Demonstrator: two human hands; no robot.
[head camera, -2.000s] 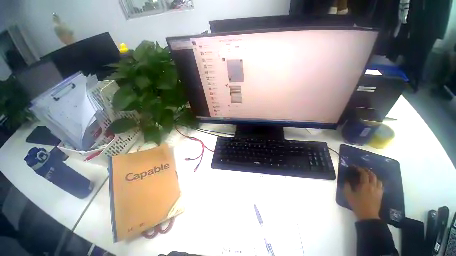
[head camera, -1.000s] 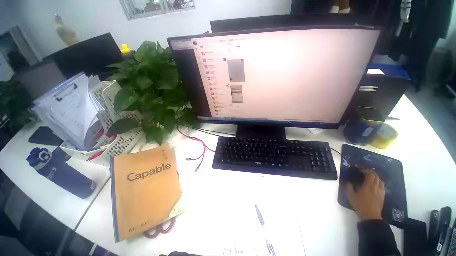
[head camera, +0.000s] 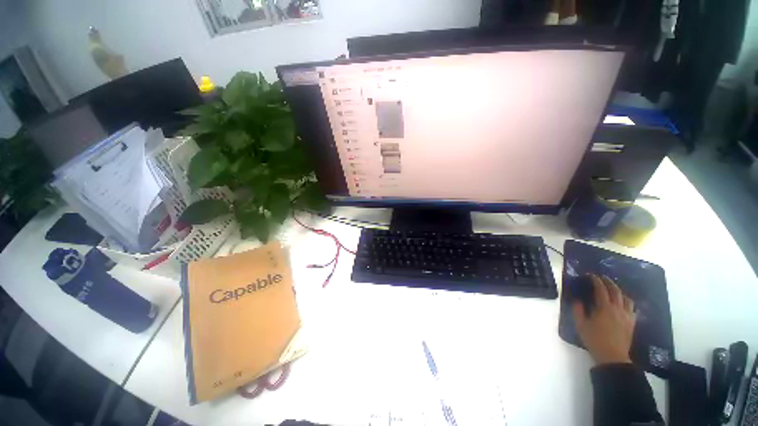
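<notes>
My right hand (head camera: 608, 320) rests over the black mouse (head camera: 584, 293) on the dark mouse pad (head camera: 652, 287) at the right, with a dark sleeve behind it. The large monitor (head camera: 465, 125) shows a white chat-like window with two small pictures near its left side. The black keyboard (head camera: 453, 261) lies below the monitor. A blue-and-white pen (head camera: 430, 358) lies on a paper sheet (head camera: 482, 399) at the bottom centre. My left hand cannot be made out; a small dark shape shows at the bottom edge, too cut off to tell.
A tan notebook (head camera: 245, 320) lies partly over red scissors handles (head camera: 268, 381). A navy bottle (head camera: 104, 291), white basket (head camera: 204, 237) with clipboards, and leafy plant (head camera: 245, 150) stand left. A red cable (head camera: 337, 248) lies left of the keyboard. Yellow tape (head camera: 636, 226) sits right of the monitor.
The view has shifted very slightly. My right hand stays on the mouse, and the monitor window looks the same.
</notes>
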